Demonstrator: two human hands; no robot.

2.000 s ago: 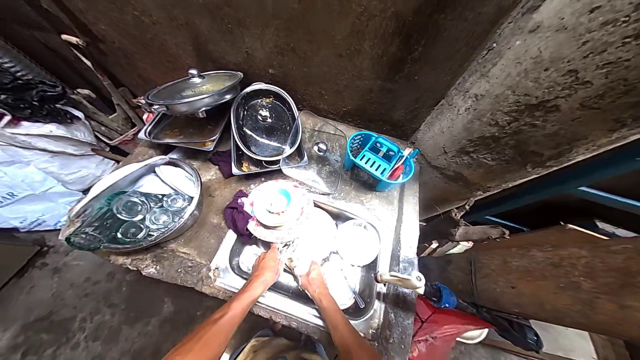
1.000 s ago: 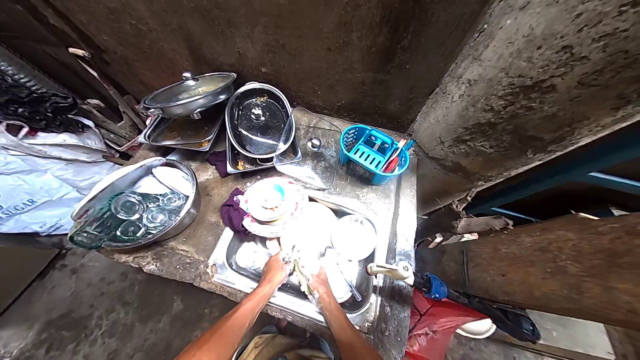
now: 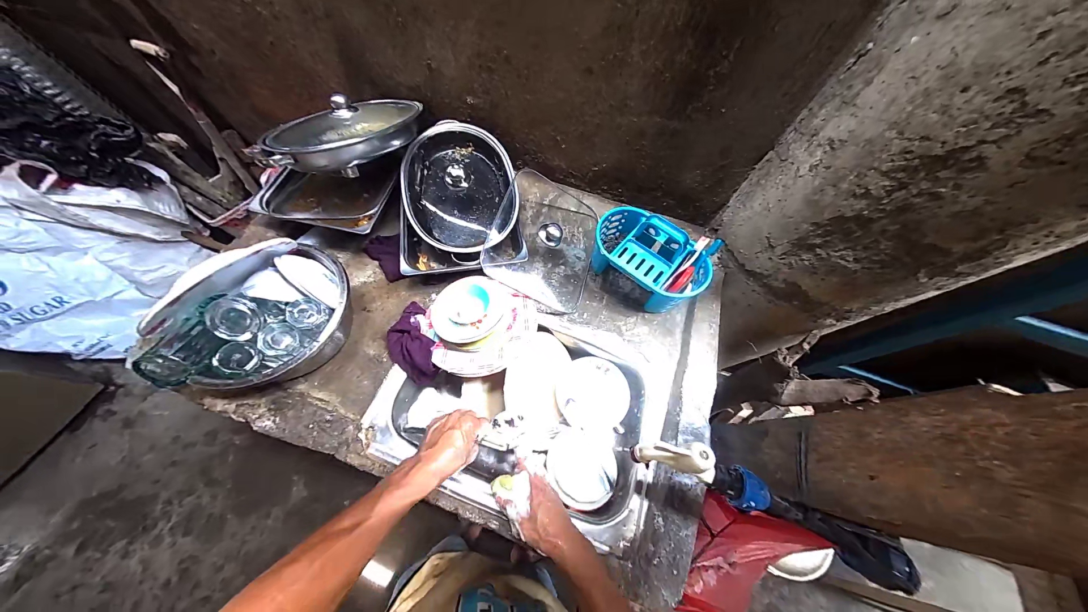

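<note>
Over the left part of the metal sink [image 3: 633, 497], my left hand [image 3: 452, 440] is closed on a small wet item [image 3: 501, 431] that glare keeps me from naming. My right hand [image 3: 535, 501] grips a soapy yellowish sponge [image 3: 506, 486] near the sink's front edge. White plates [image 3: 593, 393] lie in the sink beside and beyond my hands, overexposed by bright light. A stack of plates with a bowl [image 3: 466, 303] on top stands at the sink's back left corner, touching a purple cloth [image 3: 413, 344].
A tap [image 3: 676, 456] juts over the sink's right side. Behind stand a turquoise basket [image 3: 653, 263], a clear lid [image 3: 552, 263], an oval dish [image 3: 459, 187] and a lidded chafing pan [image 3: 344, 136]. A large metal basin [image 3: 327, 340] with glasses sits left. Walls rise behind and right.
My hands were close together over the sink; now they are farther apart, the right one lower, with the yellowish sponge showing in it.
</note>
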